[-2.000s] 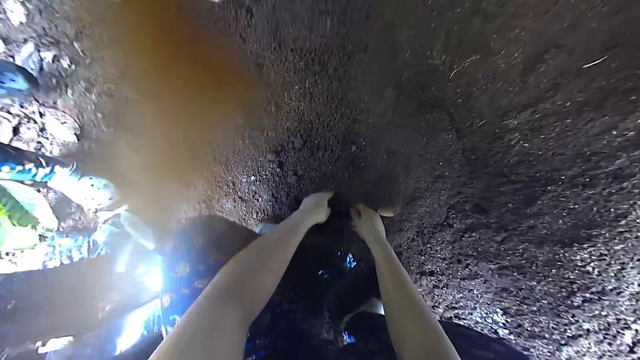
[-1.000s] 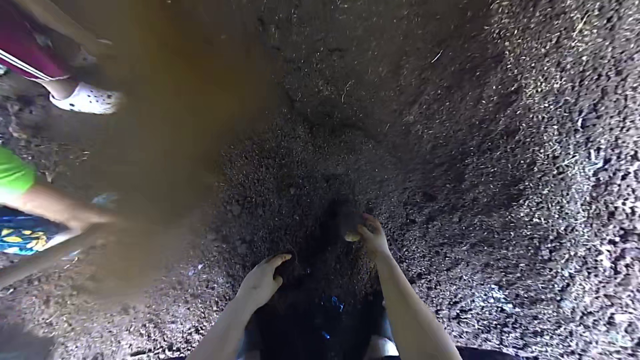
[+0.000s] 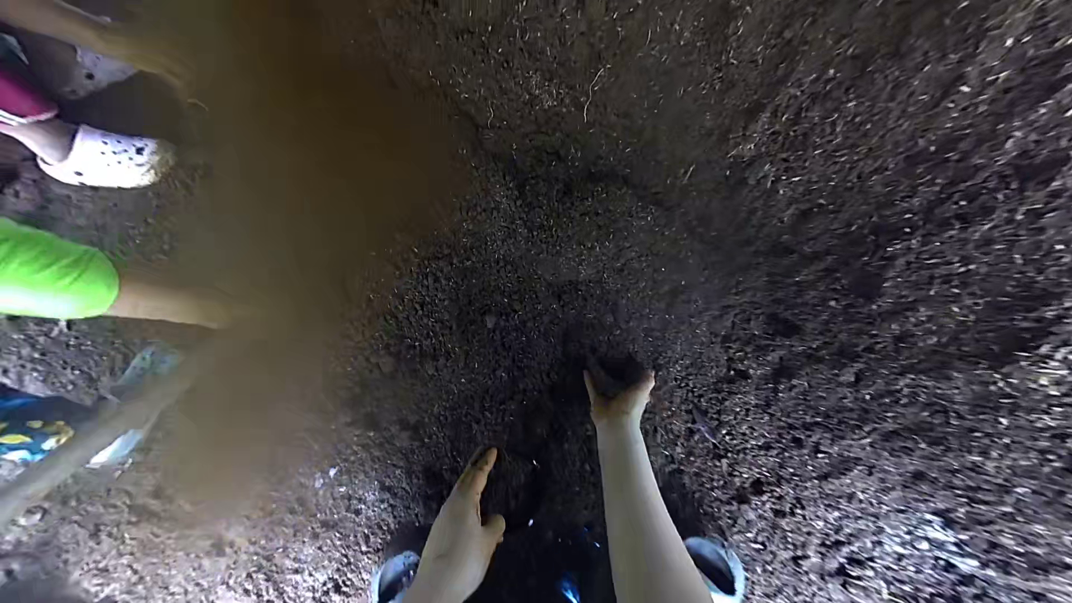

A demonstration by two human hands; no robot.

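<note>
Dark loose soil (image 3: 519,276) fills the middle of the view. My right hand (image 3: 618,404) reaches into it, thumb and fingers spread around a dark object or clump that I cannot make out. To the lower left, my left hand (image 3: 471,519) is held with thumb and fingers apart over a dark area between my feet, whose details are hidden in shadow. A black plastic-like surface with small glints (image 3: 569,586) shows at the bottom, between my forearms.
At the left are another person's green sleeve (image 3: 54,272) and forearm, and a white spotted clog (image 3: 109,157) on a foot. Patterned cloth (image 3: 38,431) lies lower left. My own shoes (image 3: 716,565) edge the bottom. A brown blur covers part of the left side.
My hands were close together two seconds ago and are now apart. My right hand has gone from a clump-like thing at the dark hollow into the soil. The view has shifted.
</note>
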